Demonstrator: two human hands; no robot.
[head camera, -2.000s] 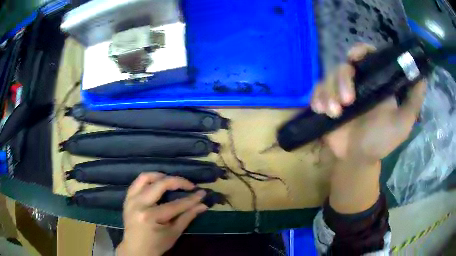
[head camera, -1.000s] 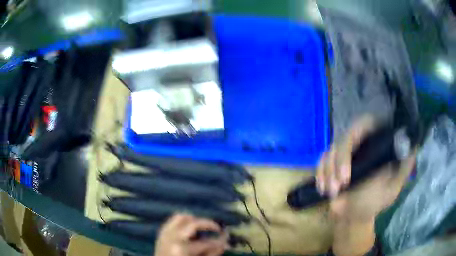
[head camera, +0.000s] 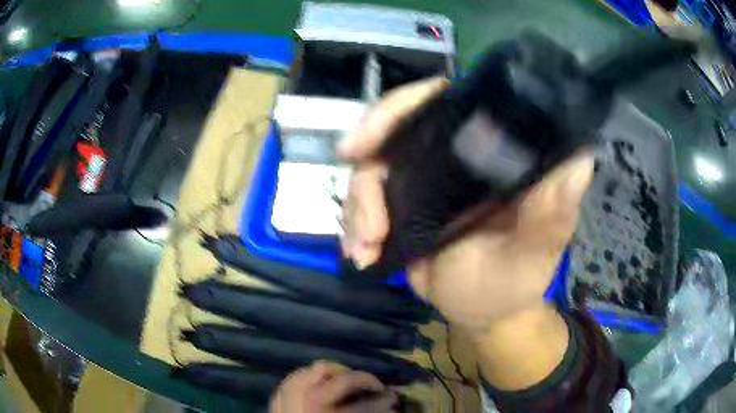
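Observation:
My right hand (head camera: 484, 242) is wrapped around the black electric screwdriver (head camera: 452, 169), held over the blue tray (head camera: 262, 218) and in front of the screw feeder (head camera: 319, 113). The screwdriver's lower end lies near the row of headbands; its bit cannot be made out. Several black padded headbands (head camera: 299, 314) lie side by side on the cardboard sheet (head camera: 194, 218), with thin wires at their ends. My left hand (head camera: 331, 391) is at the bottom edge, partly cut off, over the right part of the nearest headband; whether it grips anything is unclear.
The grey parts tray (head camera: 617, 234) with scattered dark pieces is at the right, beside a crumpled clear bag (head camera: 686, 314). More black bands (head camera: 89, 216) lie on a black printed sheet (head camera: 121, 262) at the left. A blue-edged green conveyor runs behind.
My right hand has moved left and up with the screwdriver, from the tray's right side to in front of the feeder. The view has shifted, and my left hand sits lower in it.

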